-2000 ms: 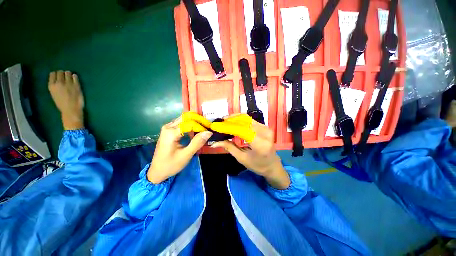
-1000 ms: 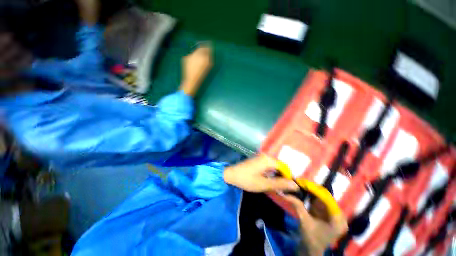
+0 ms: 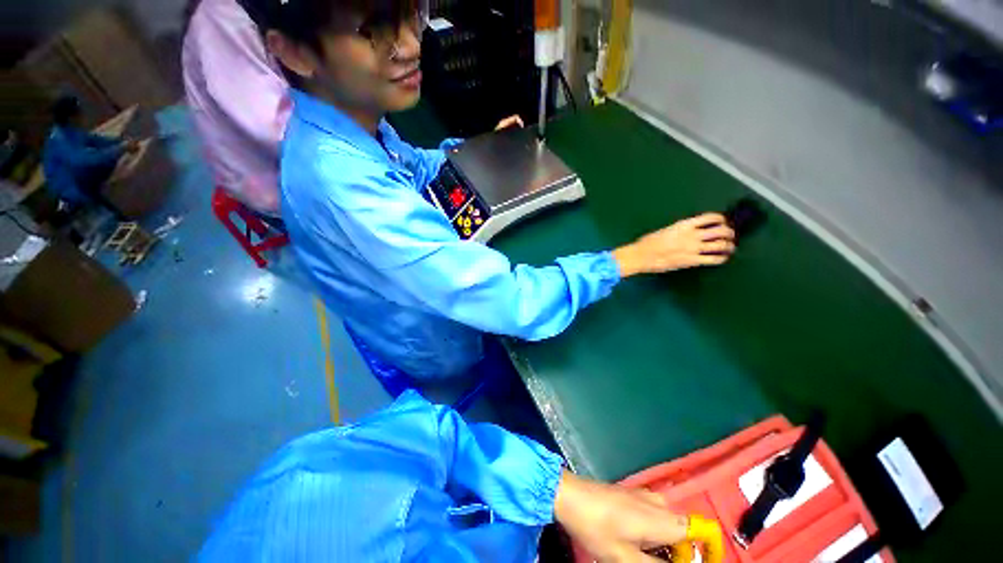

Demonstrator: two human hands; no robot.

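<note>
My left hand (image 3: 627, 521) is at the bottom edge, over the near left corner of a red-orange compartment tray (image 3: 720, 449). Its fingertips have yellow finger cots and are cut off by the edge; what they hold cannot be made out. My right hand is not in view. A black smartwatch (image 3: 784, 476) lies open over a white paper slip (image 3: 812, 490) in a tray pocket. Part of another black strap (image 3: 863, 550) shows at the bottom edge over another slip.
A black box with a white label (image 3: 911, 482) stands beyond the tray. A person in a blue smock reaches a hand (image 3: 684, 244) to a small black object (image 3: 745, 217) near the wall. A digital scale (image 3: 511, 181) stands beside them. A red stool (image 3: 244, 223) and cartons (image 3: 68, 288) are left.
The view has swung left and up, bringing in the neighbour, the scale and the floor. The tray has shifted to the lower right. My right hand has left the picture; the neighbour's hand reaches towards the wall.
</note>
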